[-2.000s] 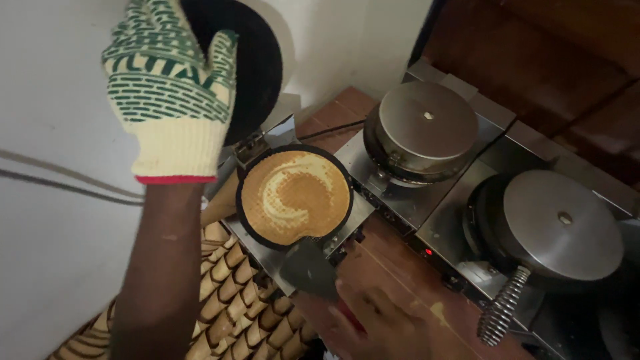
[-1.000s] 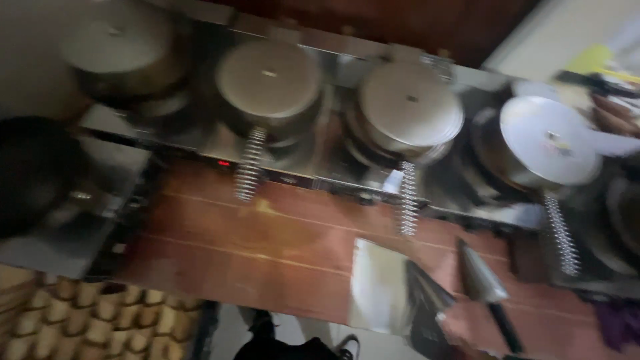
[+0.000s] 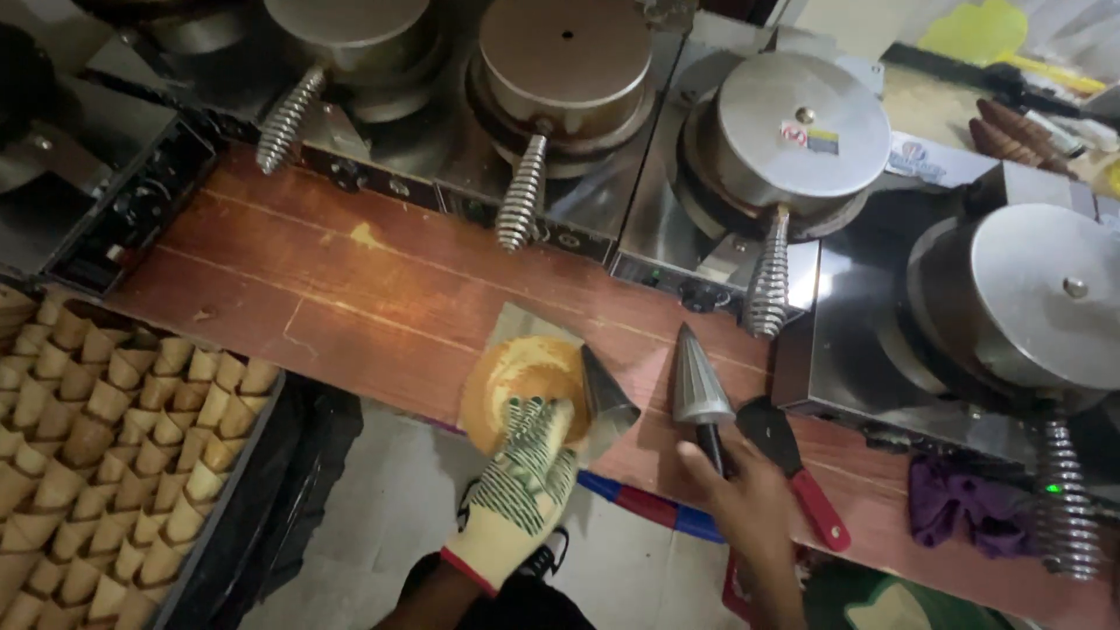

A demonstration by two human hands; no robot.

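Observation:
My left hand [image 3: 525,481], in a cream knit glove with green grip print, rests its fingers on a round flat wafer [image 3: 503,385]. The wafer lies partly over a flat plate [image 3: 534,324] at the table's front edge, beside a dark metal cone mold [image 3: 605,394]. Bare, my right hand [image 3: 744,490] is at the black handle of a ribbed metal cone form [image 3: 700,381], whose tip points away from me; how firmly the fingers close is unclear. Just right of it lies a spatula with a red handle [image 3: 821,510].
Round waffle irons with coiled handles [image 3: 522,197] line the back of the wooden table [image 3: 350,280]. A crate of rolled cones [image 3: 114,437] stands at lower left. A purple cloth [image 3: 967,507] lies at right, and a yellow-green item [image 3: 976,31] is at upper right.
The view has swung right from the open iron. The wafer, seen in that iron earlier, or one like it, is now on the plate under my gloved hand. My right hand has come to the cone form.

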